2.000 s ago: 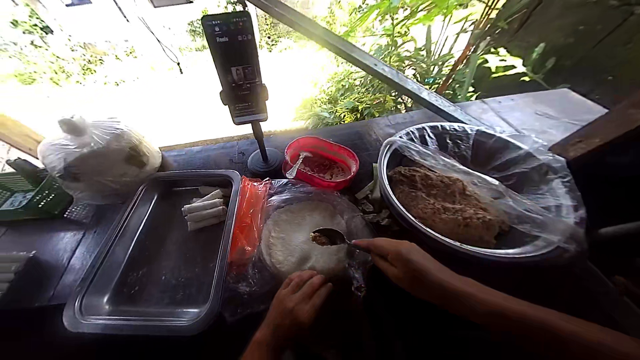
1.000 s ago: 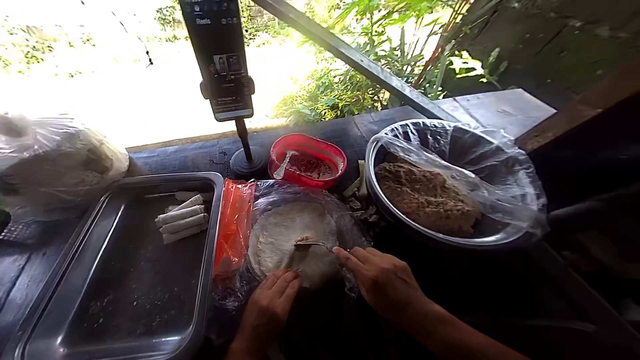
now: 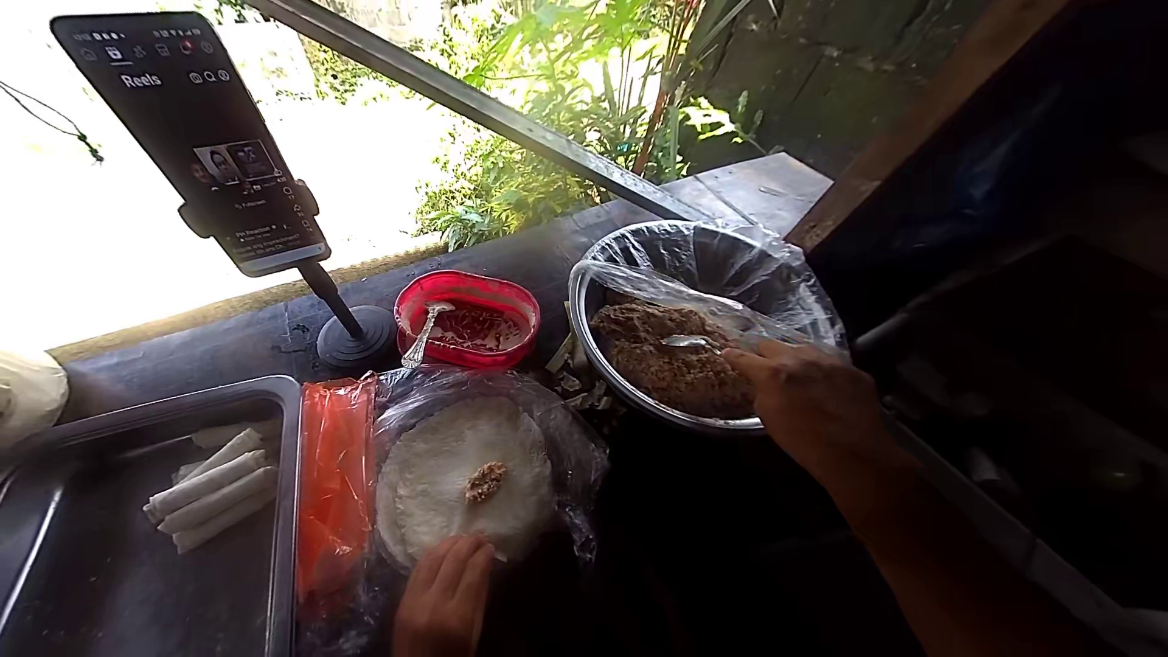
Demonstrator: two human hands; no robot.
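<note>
My right hand grips a metal spoon over the brown minced filling in a metal bowl lined with clear plastic. A round white wrapper lies on clear plastic, with a small lump of filling near its middle. My left hand rests its fingertips on the wrapper's near edge; whether it pinches the edge is unclear. Several white rolls lie in a metal tray at the left.
Behind the wrapper stands a red plastic container with a reddish mixture and a second spoon. A phone on a round-based stand is to its left. Orange plastic lies beside the tray. A wrapped white bundle sits at the far left.
My right hand has moved right with the spoon, from the wrapper to the bowl. A lump of filling now shows on the wrapper. My left hand remains at its near edge.
</note>
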